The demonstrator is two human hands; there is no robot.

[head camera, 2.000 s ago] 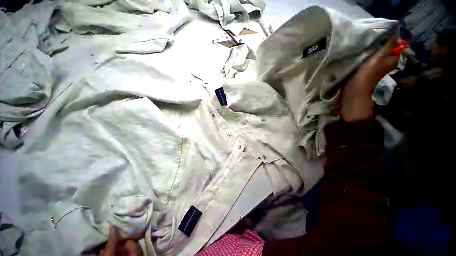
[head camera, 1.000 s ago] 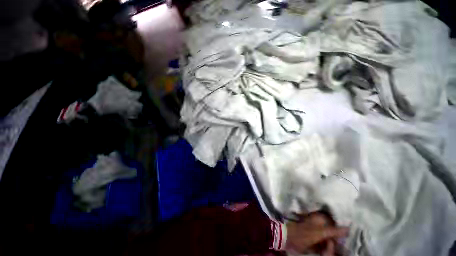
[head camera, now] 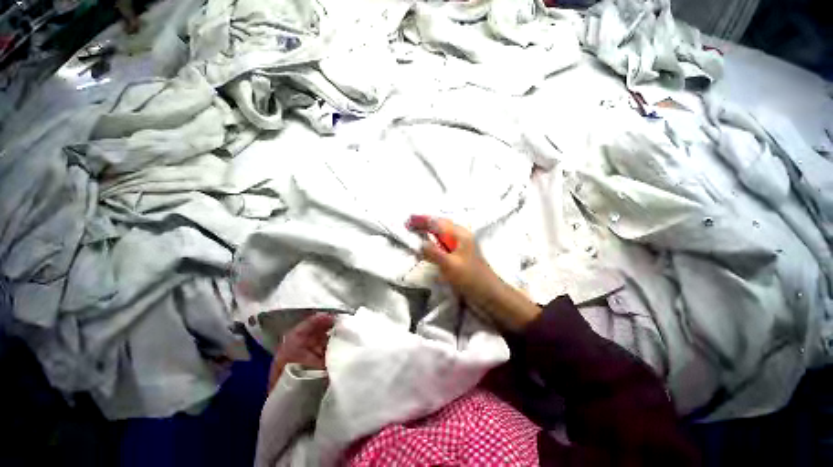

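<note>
A pale grey-white shirt (head camera: 402, 365) lies crumpled over my lap and the table's near edge. My left hand (head camera: 306, 342) is at its left side, pinching the cloth; its fingertips are partly hidden in the folds, and cloth covers the wrist. My right hand (head camera: 461, 264) is above the shirt, right of my left hand, closed around small orange-red thread snips (head camera: 446, 239). The snips' tip cannot be made out. A dark button shows on the shirt edge left of my left hand.
Heaped similar shirts (head camera: 137, 219) lie at the left, with more at the back. Another spread shirt (head camera: 694, 255) with small buttons lies at the right. A pink checked apron (head camera: 457, 433) is below the shirt. Dark blue shows below the table's left edge.
The view has swung left, then back to the middle. My right hand has come from the far right to the centre. My left hand is now higher, with cloth gathered over the lap.
</note>
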